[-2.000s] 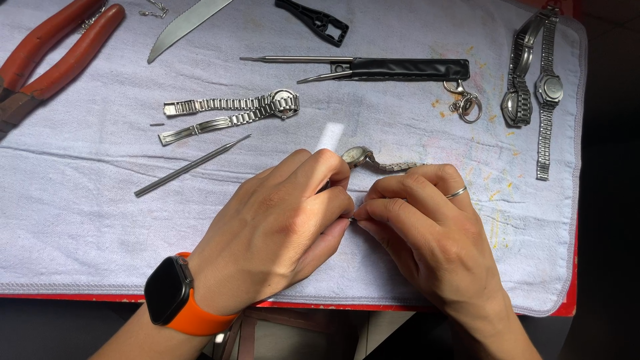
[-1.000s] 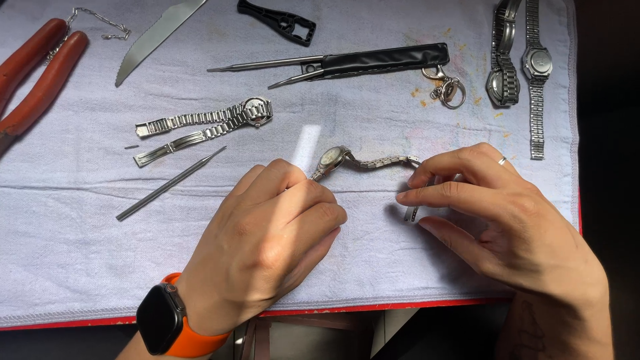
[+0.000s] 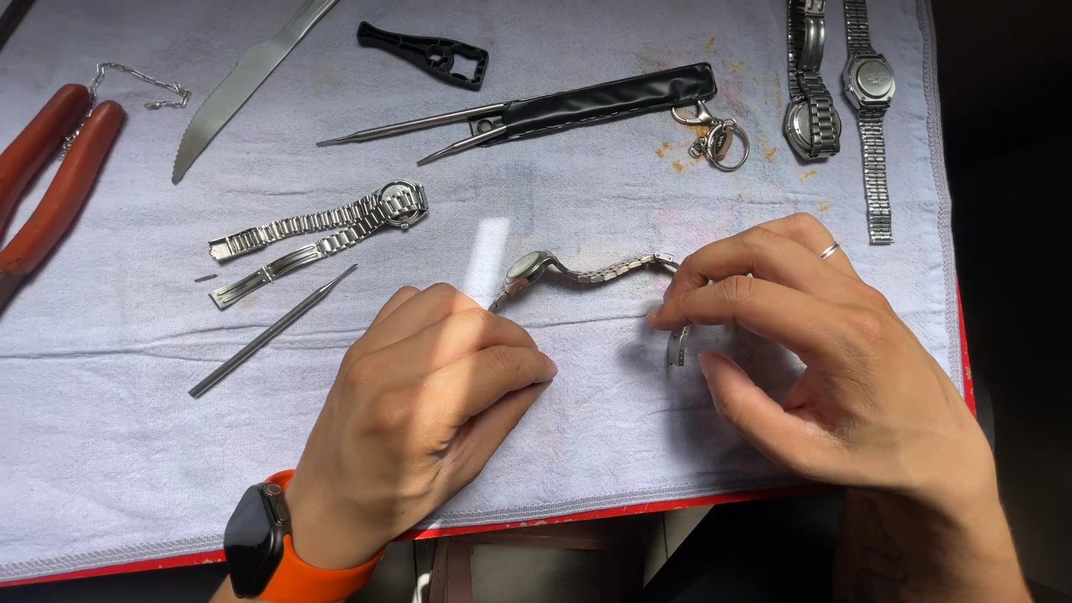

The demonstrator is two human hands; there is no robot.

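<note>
A small wristwatch with a metal bracelet (image 3: pixel 526 266) lies on the cloth between my hands. My left hand (image 3: pixel 427 402), fingers closed together, covers the end of its left strap; whether the fingers grip that end is hidden. My right hand (image 3: pixel 804 352) has thumb and fingers apart around the bracelet's folding clasp (image 3: pixel 677 345), with the fingertips over it. Left of my hands lie a thin pointed metal tool (image 3: pixel 272 333), a small pin (image 3: pixel 206 277) and a second metal-bracelet watch (image 3: pixel 404 205).
Red-handled pliers (image 3: pixel 63 193), a fine chain (image 3: pixel 142 79) and a serrated knife blade (image 3: pixel 243 92) lie at left. Behind are a black plastic tool (image 3: pixel 427 54) and a black sleeve (image 3: pixel 603 100) with two metal tools and a key ring. Two watches (image 3: pixel 871 79) lie at right.
My right hand has moved right, away from my left hand, and its fingers have spread. The clasp and more of the bracelet now show between the hands. The view has shifted somewhat.
</note>
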